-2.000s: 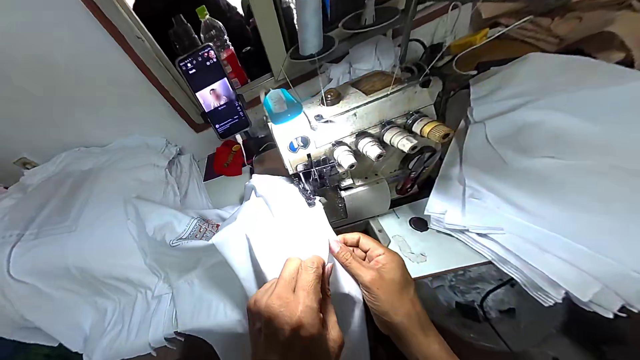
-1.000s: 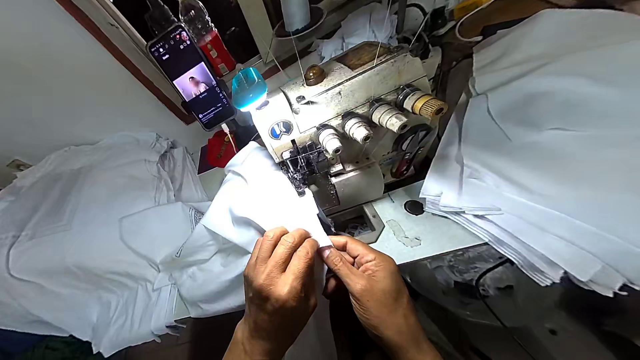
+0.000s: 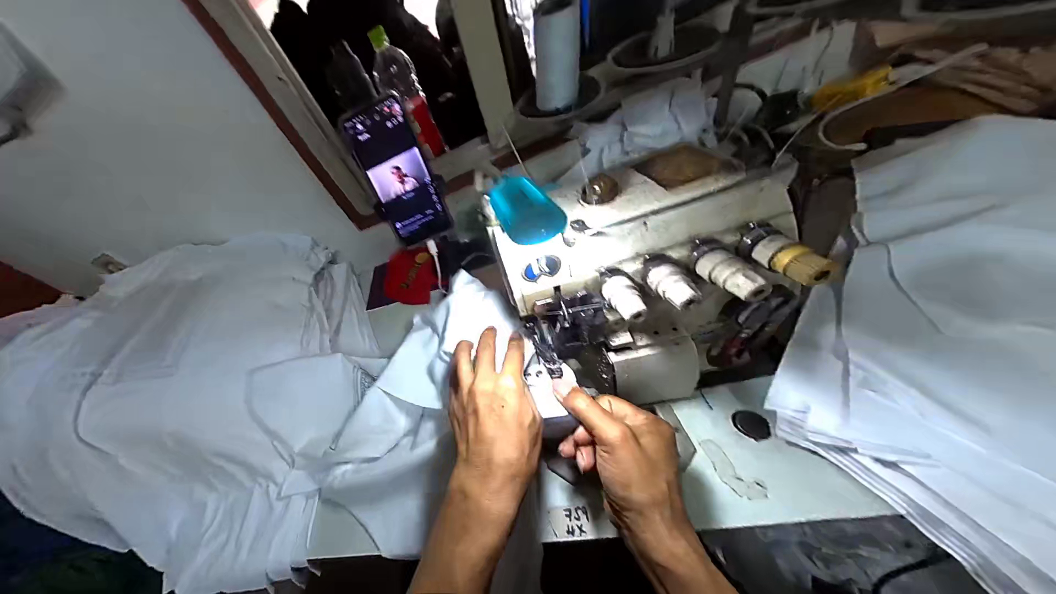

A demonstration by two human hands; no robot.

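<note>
An overlock sewing machine (image 3: 643, 231) with several tension dials stands in the middle, its lamp lit. White fabric (image 3: 421, 355) lies at the left of its presser foot (image 3: 549, 351) and hangs over the table edge. My left hand (image 3: 495, 404) rests flat on this fabric, fingers extended beside the foot. Close to the front of the foot, my right hand (image 3: 619, 437) has thumb and index finger together at the fabric edge; the pinched part is mostly hidden by the fingers.
Piled white garments (image 3: 190, 371) cover the left side. A stack of white fabric pieces (image 3: 949, 330) lies at the right. Behind the machine are a mounted phone (image 3: 396, 173), a bottle (image 3: 404, 82) and a thread cone (image 3: 557, 58). A black disc (image 3: 751, 424) lies on the table (image 3: 792, 487).
Both hands have moved up to the presser foot with the fabric. My left hand has gone from pinching the fabric near my right hand to lying flat on it.
</note>
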